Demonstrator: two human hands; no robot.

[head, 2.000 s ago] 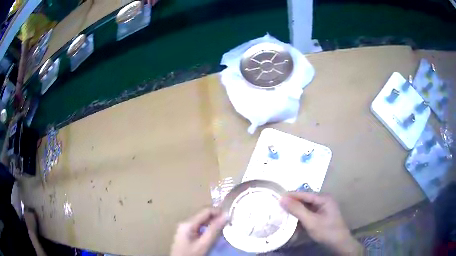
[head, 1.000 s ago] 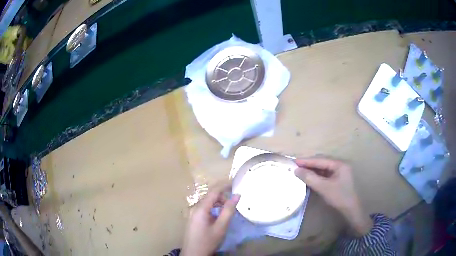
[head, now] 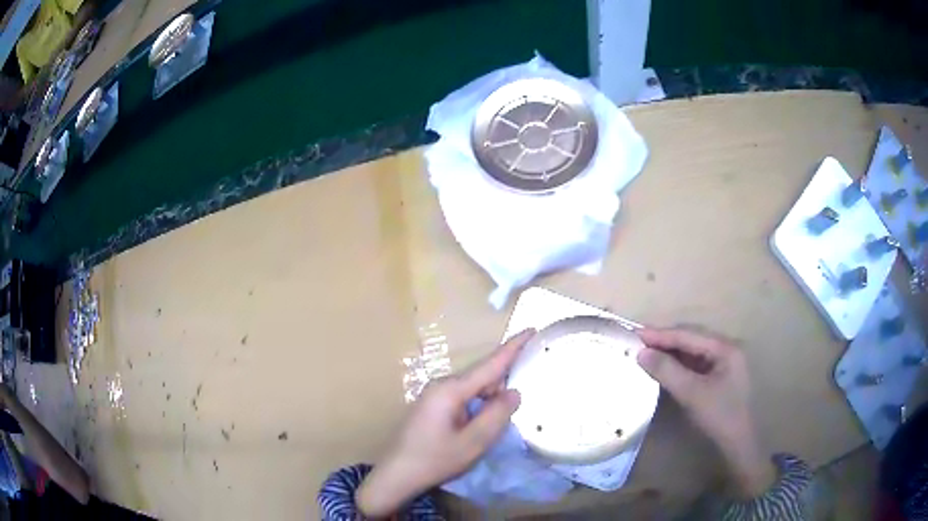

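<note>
A round pale housing (head: 584, 391) lies plain side up over a white square fixture (head: 600, 474), whose corners show around it. The fixture posts are hidden under the housing. My left hand (head: 448, 432) holds the housing's left rim between thumb and fingers. My right hand (head: 707, 382) holds its upper right rim. A second housing (head: 535, 136), spoke-patterned side up, lies on crumpled white wrapping sheets (head: 539, 239) farther back. Part of a thin pale sheet (head: 504, 470) shows below my left hand.
Several post-bearing fixtures (head: 836, 244) lie overlapping at the right. The green conveyor (head: 336, 71) carries housings on plates at the upper left. A white upright (head: 619, 51) stands behind the sheets. A black box (head: 39, 310), small scattered parts (head: 83, 326) and another person's arm (head: 46, 448) are at the left.
The housing has moved from in front of the fixture to over it, hiding its posts. My left hand has shifted up along the rim. Both hands keep hold of the housing.
</note>
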